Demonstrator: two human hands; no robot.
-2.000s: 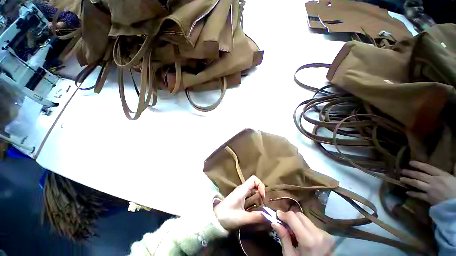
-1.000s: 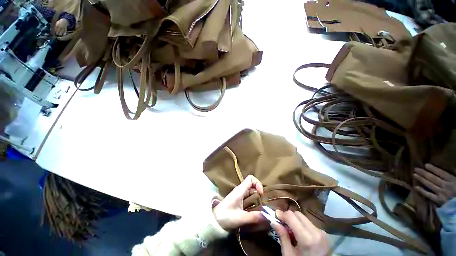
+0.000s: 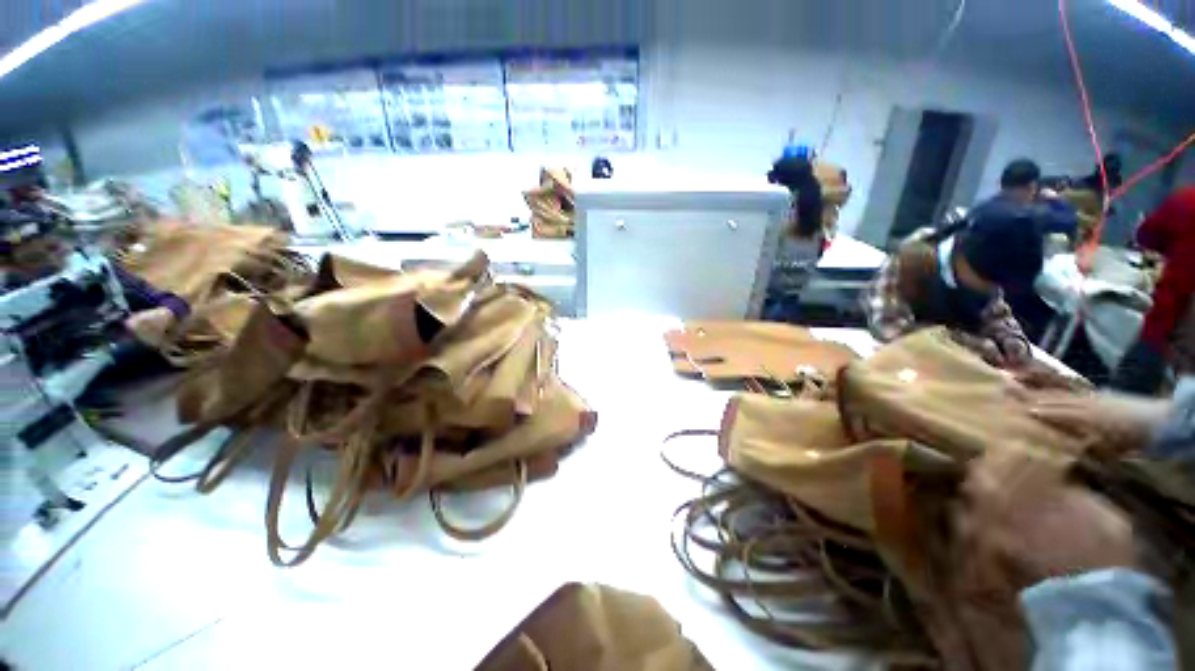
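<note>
A tan-brown handbag (image 3: 596, 636) lies at the near table edge, and only its upper part shows at the bottom of the picture. Its handles and opening are cut off below. My left hand and my right hand are both out of the picture. No snips are visible.
A heap of brown bags (image 3: 446, 367) with hanging straps lies at left. Another bag heap (image 3: 813, 433) with coiled straps lies at right, with another person's blurred hands (image 3: 1048, 518) over it. Flat brown panels (image 3: 760, 351) lie beyond. A sewing machine (image 3: 53, 328) and several people are around.
The view has tilted up, showing the room and leaving my hands and most of the near bag below the picture. The other person's hands at right have moved onto the bag heap.
</note>
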